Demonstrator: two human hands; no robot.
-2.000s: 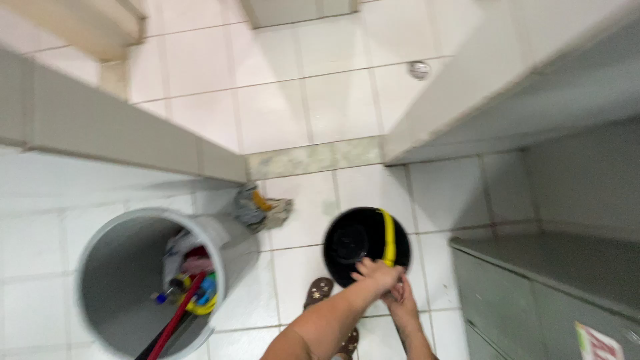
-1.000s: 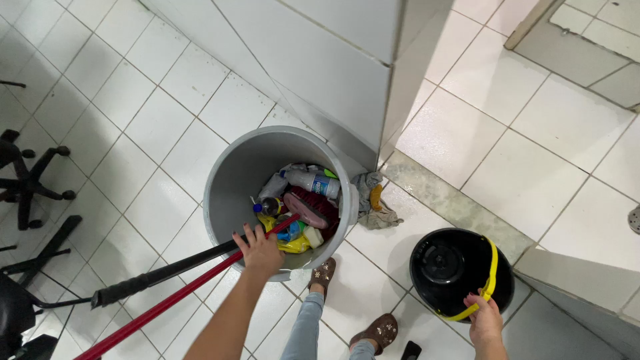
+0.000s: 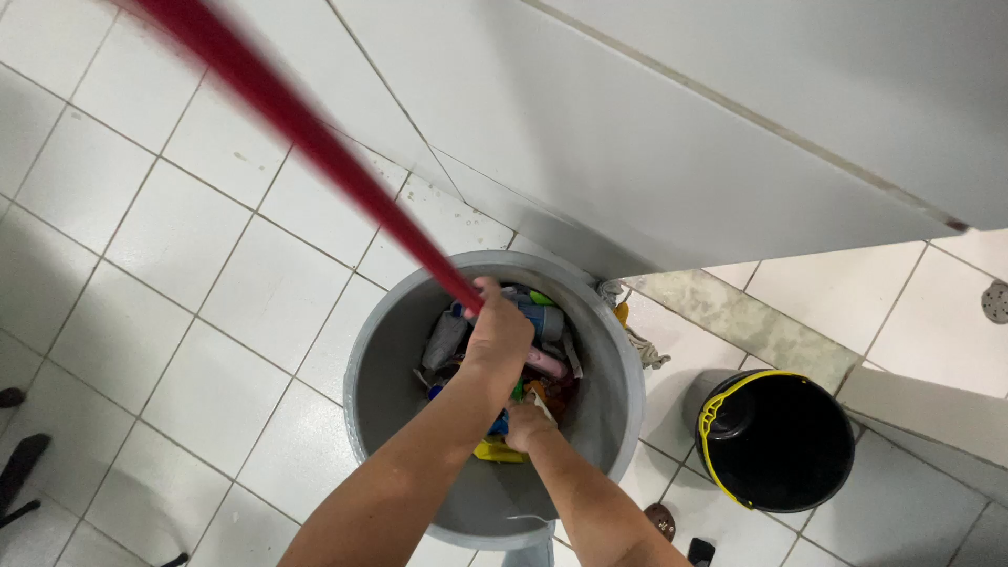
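My left hand (image 3: 500,335) is closed around a red pole (image 3: 339,169) that slants up to the upper left, its near part blurred. Lower down, my right hand (image 3: 529,425) reaches into a large grey plastic bin (image 3: 630,441), among its contents; its fingertips are partly hidden, so I cannot tell whether it holds anything. Inside the bin lie a blue bottle (image 3: 543,321), a pink object (image 3: 546,362), something yellow (image 3: 498,451) and other mixed items. On the floor to the right stands a black bucket (image 3: 776,441) with a yellow handle (image 3: 709,449) resting along its rim.
A crumpled cloth (image 3: 647,346) lies between the bin and the wall's corner. The grey wall panel (image 3: 630,173) rises behind the bin. A stone threshold (image 3: 740,315) crosses the tiled floor at the right, near a round drain (image 3: 995,302). Dark chair-like legs (image 3: 24,465) show at the far left.
The bucket's yellow handle, held by my right hand one second ago, is let go. That hand is now inside the bin. My left hand has taken hold of the red pole, which now points up and left.
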